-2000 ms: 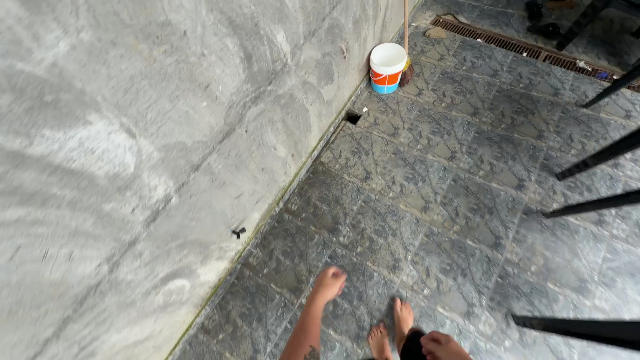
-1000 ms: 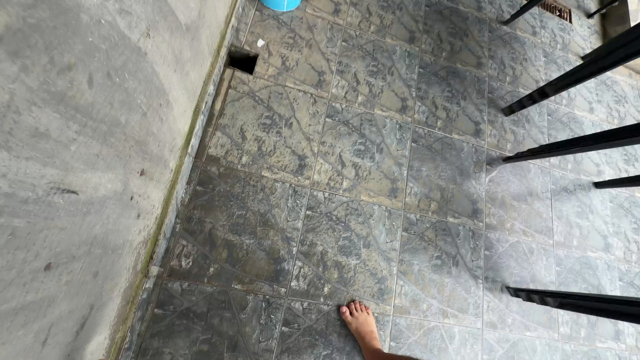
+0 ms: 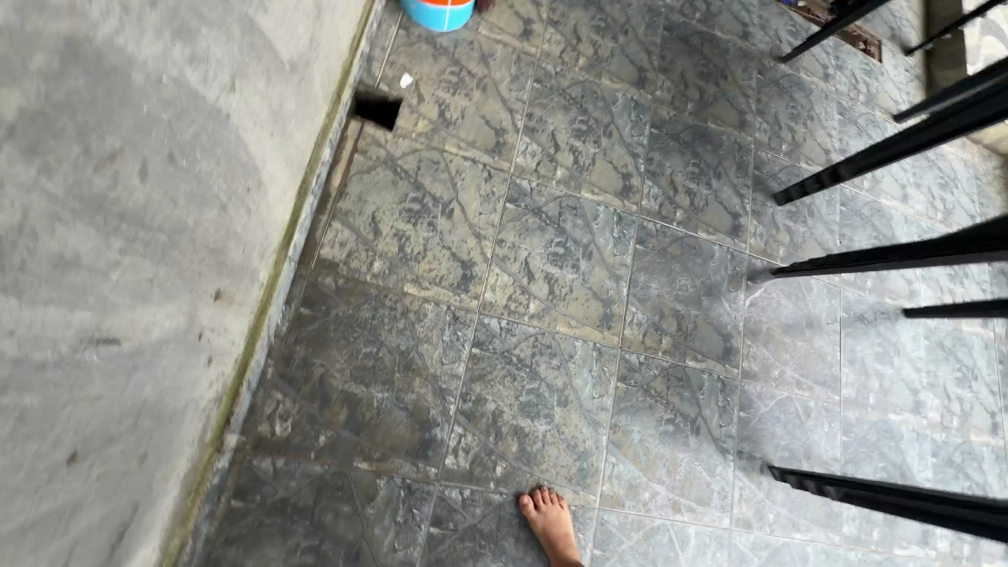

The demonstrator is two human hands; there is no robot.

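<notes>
Neither my left hand nor my right hand is in the head view, so what they hold or touch is hidden. One bare foot (image 3: 549, 524) rests on the grey patterned floor tiles (image 3: 551, 402) at the bottom, right of centre. The lower part of a blue, orange and white bucket (image 3: 439, 14) shows at the top edge, close to the wall; the rest of it is cut off.
A grey cement wall (image 3: 150, 236) runs along the left. At its foot is a dark square hole (image 3: 378, 110) in the floor, with a small white scrap (image 3: 406, 80) beside it. Several black furniture legs (image 3: 890, 256) stand at the right; a rusty drain grate (image 3: 858, 39) lies behind.
Both hands, seen at the bottom two seconds ago, have left the view. Only one foot shows now instead of two. The view has moved closer to the floor hole.
</notes>
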